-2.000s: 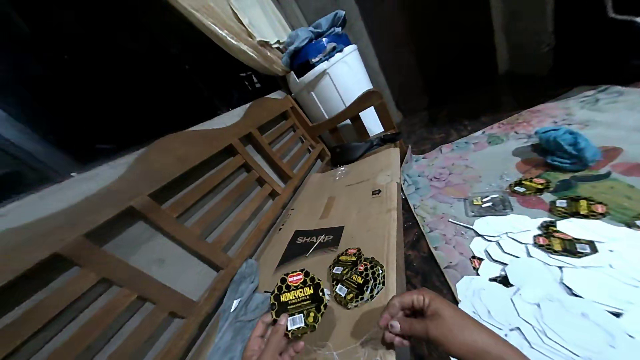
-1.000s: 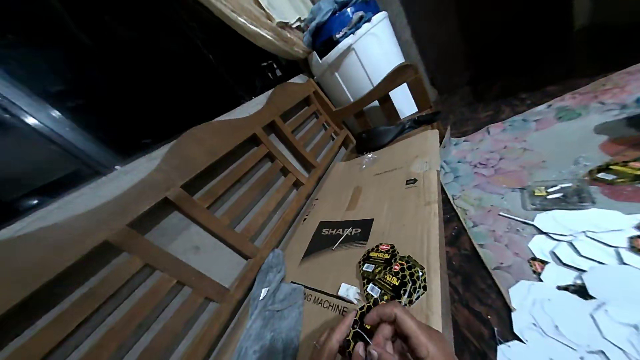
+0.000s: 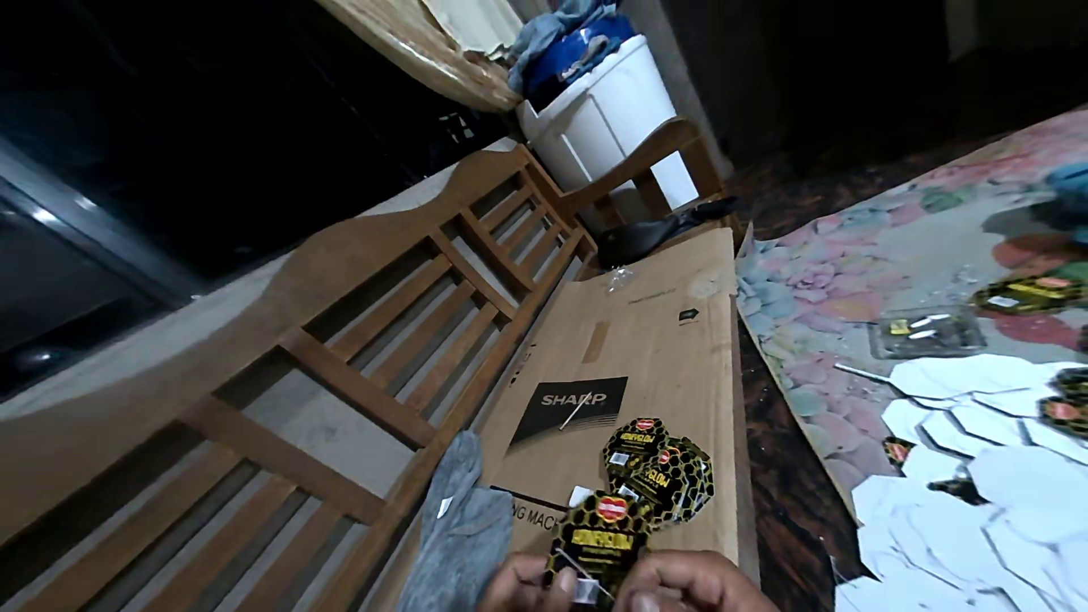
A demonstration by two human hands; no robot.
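Note:
Low in the view, a black and yellow honeycomb-patterned tag [image 3: 605, 537] is held between both hands. My left hand [image 3: 529, 583] grips its lower left side and my right hand [image 3: 687, 585] its lower right corner. A thin pale string or stick lies across the tag's lower part, near my fingertips. Just beyond it, several like tags [image 3: 671, 478] lie overlapping on a flat cardboard box [image 3: 671, 340]. Another thin white stick [image 3: 575, 410] rests on the box's black printed panel.
A wooden bench [image 3: 340, 374] holds the box, with a grey cloth [image 3: 459, 527] at left. A white bin [image 3: 599, 115] stands behind. On the floral mat [image 3: 824, 272] at right are white cut-out pieces [image 3: 952, 518], a clear plastic tray [image 3: 926, 332] and more tags [image 3: 1030, 294].
My right hand, apart from the tag two seconds ago, has come to it. The tag, low and mostly hidden by my hands one second ago, now faces up in clear view between them.

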